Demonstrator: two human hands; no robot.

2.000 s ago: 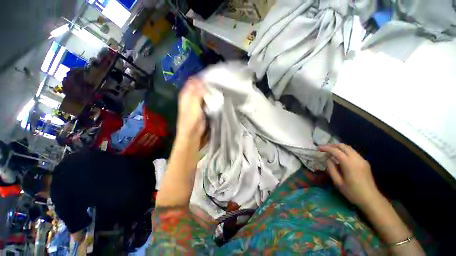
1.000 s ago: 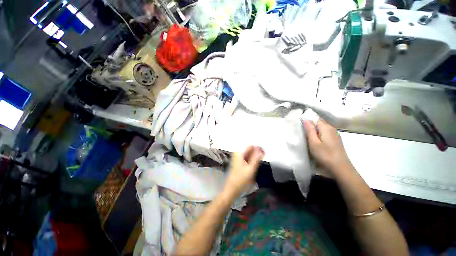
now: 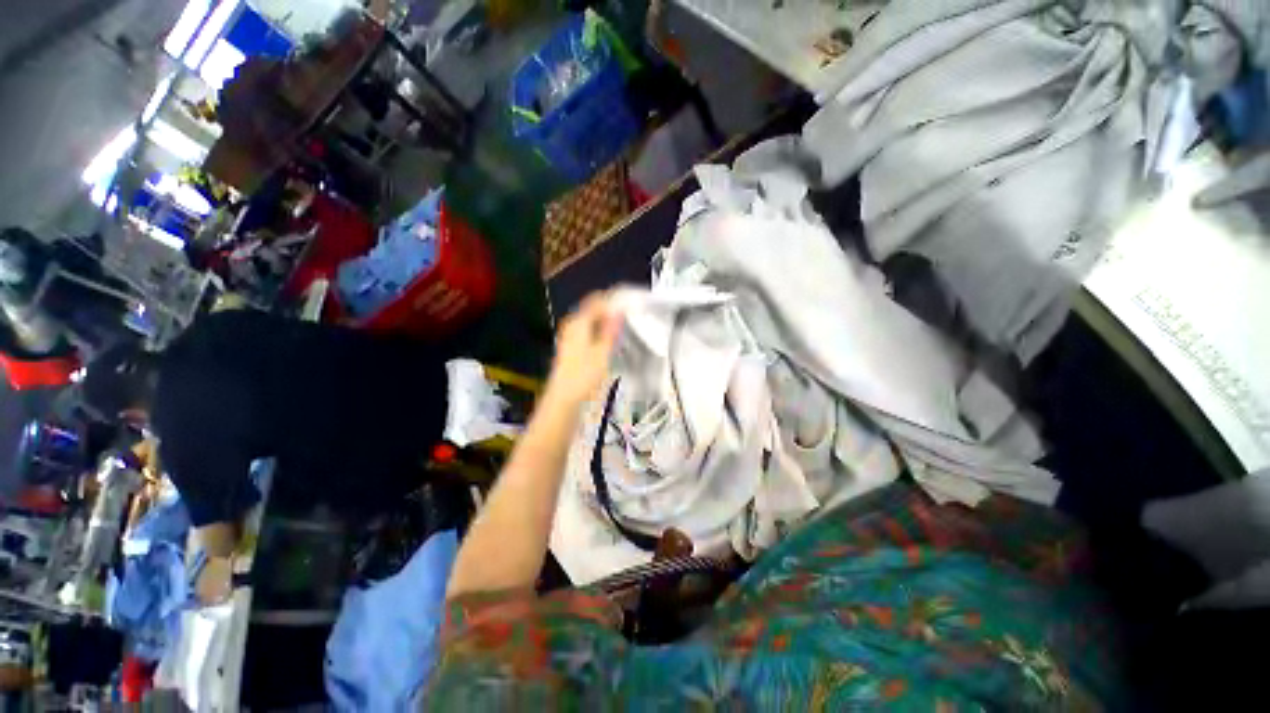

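Observation:
A large heap of light grey fabric pieces (image 3: 696, 418) lies at my lap, below the table edge, with a dark strip at its left side. My left hand (image 3: 596, 334) is at the heap's upper left, its fingers closed on the edge of a grey piece; the hand is slightly blurred. A bundle of grey pieces (image 3: 975, 153) hangs over the table edge at the upper right. My right hand is not in view. Part of a grey piece (image 3: 1226, 536) shows at the right rim; what holds it is not visible.
The white machine table (image 3: 1198, 307) is at the right. A blue basket (image 3: 571, 112) and a red basket (image 3: 453, 272) stand beyond the heap. A person in black (image 3: 300, 404) sits at the left, near light blue fabric (image 3: 390, 613). A woven brown surface (image 3: 585, 220) is behind the heap.
The view has swung from the machine to the lap heap. My left hand has moved from over the table edge to the heap and holds fabric. My right hand has left the picture.

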